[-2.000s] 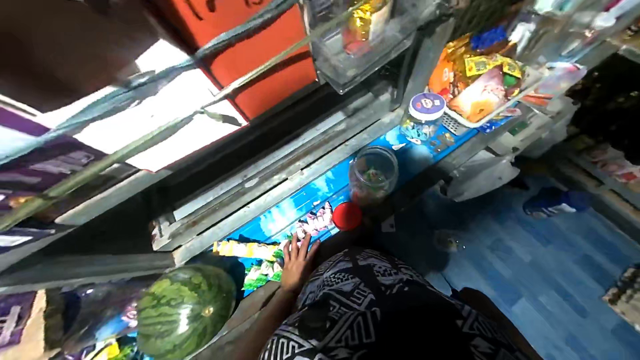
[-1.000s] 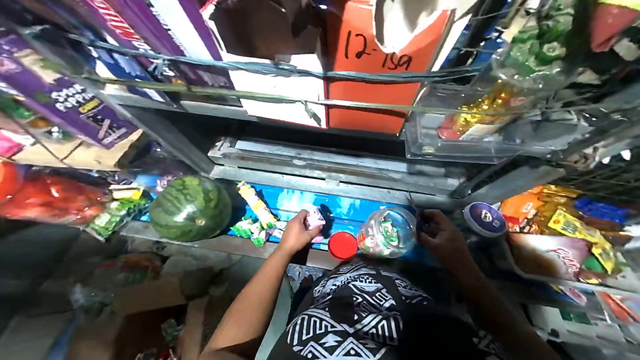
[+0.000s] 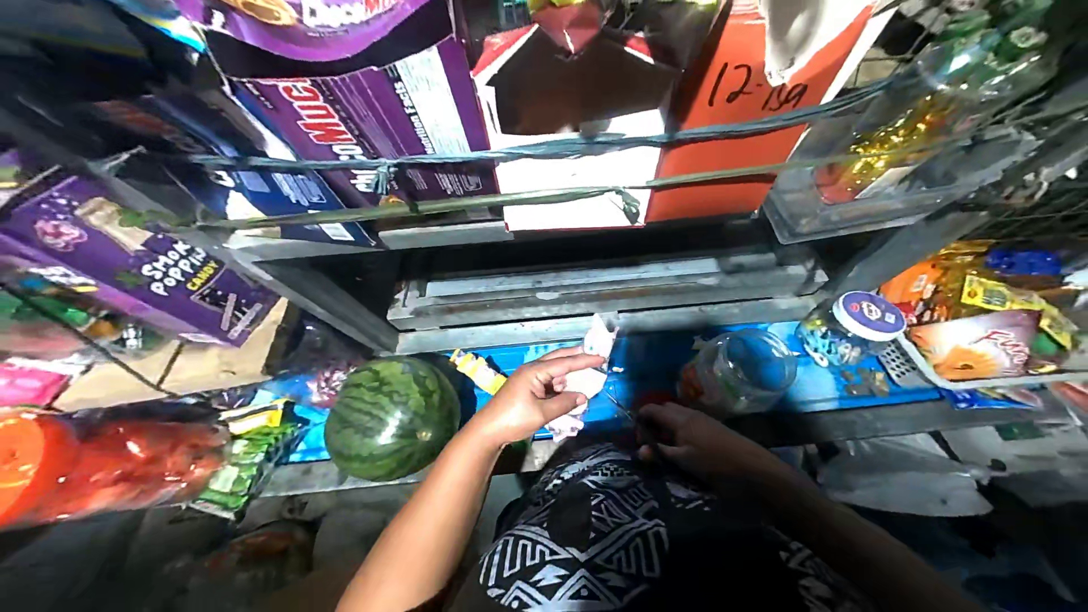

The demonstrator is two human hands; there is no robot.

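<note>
My left hand [image 3: 540, 395] holds a strip of small pale packets [image 3: 600, 340] over the blue countertop, and part of the strip hangs below the fingers. Close by on the right, my right hand [image 3: 680, 433] is in shadow, closed around a thin dark tool [image 3: 622, 408] that points at the packets; its kind is unclear. An open clear plastic jar [image 3: 738, 374] stands beyond the right hand. To the left of my left hand lie a yellow packet [image 3: 478, 371] and a whole watermelon [image 3: 391, 416].
A jar with a purple-and-white lid [image 3: 869, 316], coins [image 3: 867, 382] and a basket [image 3: 969, 384] of snack packs are at the right. Boxes [image 3: 569, 161] stand above behind strung cords. A purple candy box [image 3: 140, 259] and a red-lidded bag or jar [image 3: 110, 463] are at the left.
My right hand has moved left from beside the clear jar to near my left hand. My left hand, on the counter two seconds ago, is now raised with the packets. The view has turned and shifted.
</note>
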